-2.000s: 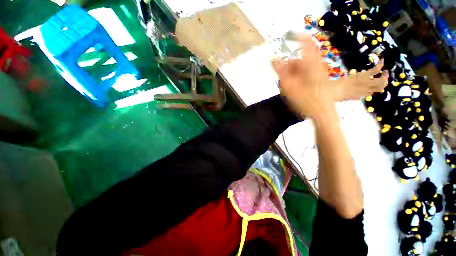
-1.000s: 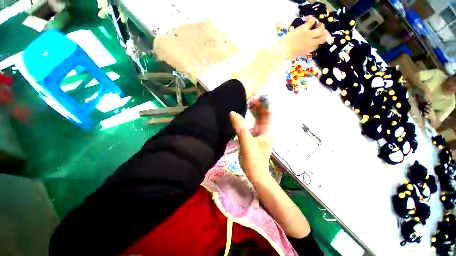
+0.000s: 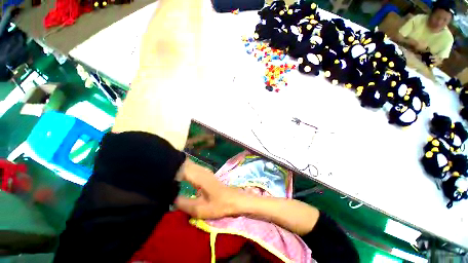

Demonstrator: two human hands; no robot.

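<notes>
My left forearm, overexposed and blurred, rises from its black sleeve past the top edge; the left hand is out of the picture. My right hand is low in front of my red clothing, fingers bent towards the left sleeve. Its fingertips are blurred and partly hidden, so any held item cannot be told. The pink apron with yellow binding and a grey-blue patch lies under the right forearm. No toy shows in my hands.
Black penguins lie piled on the white table, beside small colourful hats. A small dark tool and loose dark thread lie near the front edge. A blue stool stands left. A person sits across.
The view has turned. My left arm has gone from reaching to the penguin pile to being raised out of view at the top. My right hand has moved lower and left, beside the left sleeve.
</notes>
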